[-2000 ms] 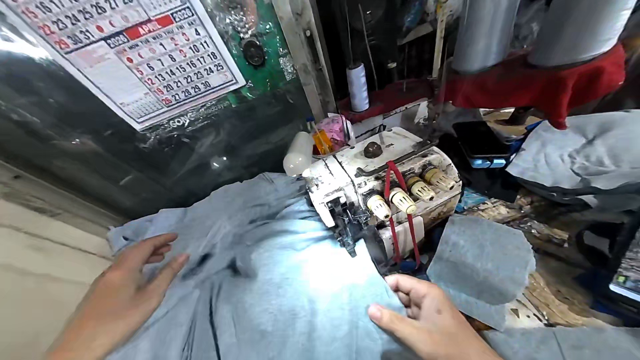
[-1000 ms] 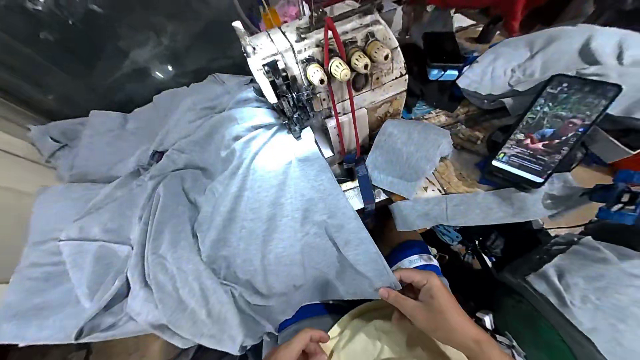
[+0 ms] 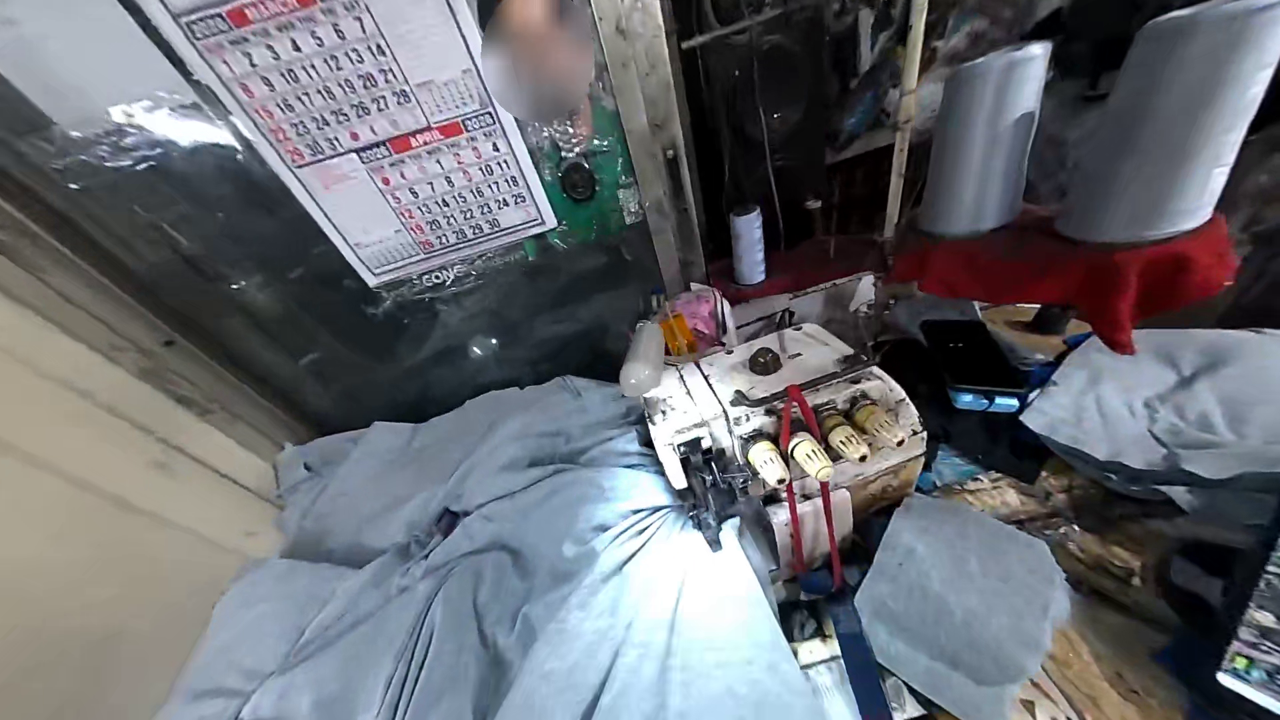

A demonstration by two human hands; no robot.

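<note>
Neither my left hand nor my right hand shows in the head view now. A worn white overlock sewing machine [image 3: 790, 400] with several cream tension dials stands at the centre. Light grey-blue knit fabric [image 3: 560, 600] lies in folds left of it and in front, with one edge at the presser foot area [image 3: 712, 505]. A bright light falls on the cloth there. Red cord [image 3: 793, 500] hangs looped over the dials. A cut grey fabric piece [image 3: 965, 600] rests right of the machine.
Large thread cones [image 3: 985, 140] stand on red cloth [image 3: 1070, 265] behind. A small thread spool [image 3: 747, 245] is near the post [image 3: 655, 130]. A dark phone [image 3: 970, 355] and more grey fabric [image 3: 1170, 400] lie at right; a lit phone [image 3: 1255, 630] is at the edge. A calendar [image 3: 400, 150] hangs upper left.
Both hands, seen at the fabric in the earlier frames, are out of view. The view has swung back up from the lap toward the wall and machine.
</note>
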